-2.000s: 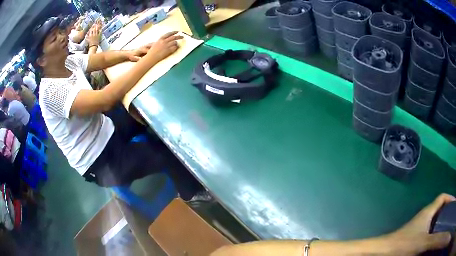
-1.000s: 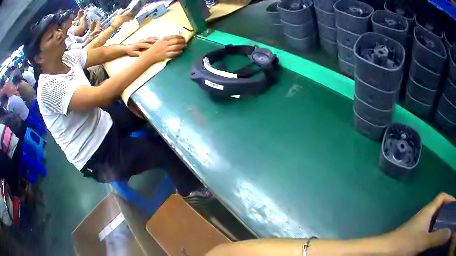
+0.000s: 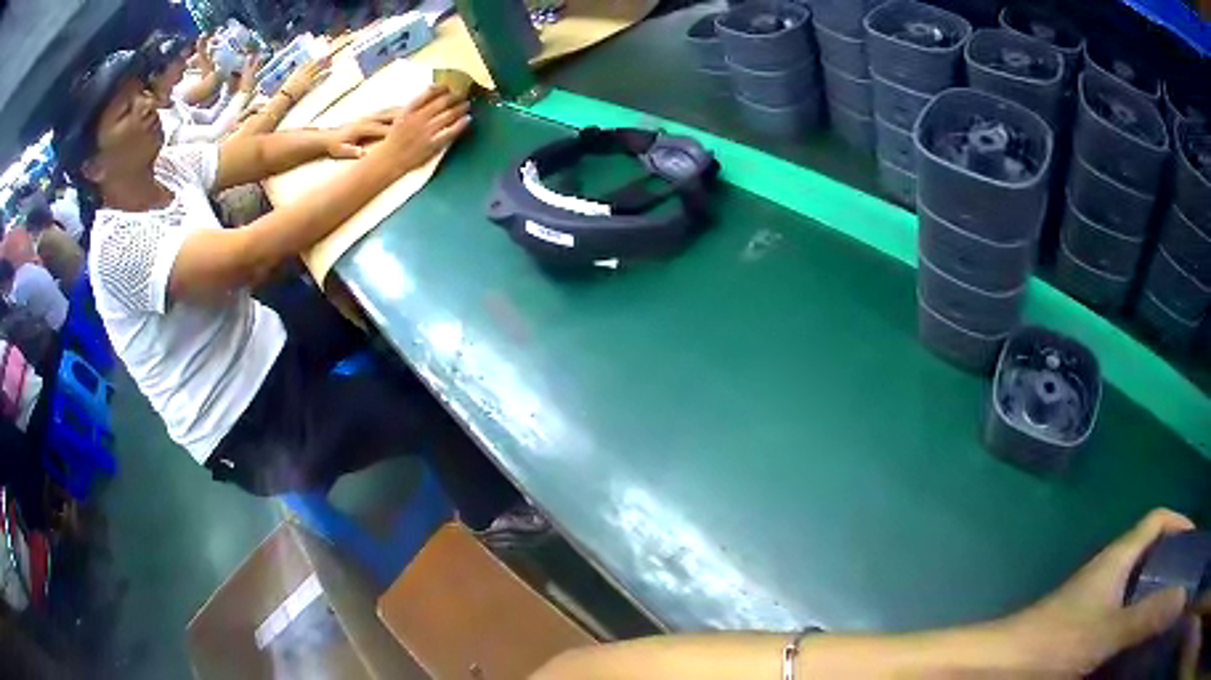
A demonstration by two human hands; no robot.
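My left hand [image 3: 1109,604] reaches in from the bottom edge, with a thin bracelet on the wrist. It is shut on a dark grey housing [image 3: 1169,569] that the right edge cuts off. My right hand cannot be made out; a small skin-toned patch at the right edge is too cut off to tell. A single open housing [image 3: 1043,401] lies on the green bench, its hub and ribs showing. Behind it stands a column of several nested housings [image 3: 980,226].
More housing stacks [image 3: 1122,173] stand behind the bright green strip [image 3: 797,182]. A black padded ring [image 3: 604,199] lies on the bench [image 3: 638,359]. A seated person [image 3: 186,266] rests both hands on tan sheet [image 3: 348,219] at left. An open carton [image 3: 286,611] is on the floor.
The view has shifted slightly, so the bench things sit a little further left. The seated person's hands have moved slightly on the sheet. My left hand still holds the housing.
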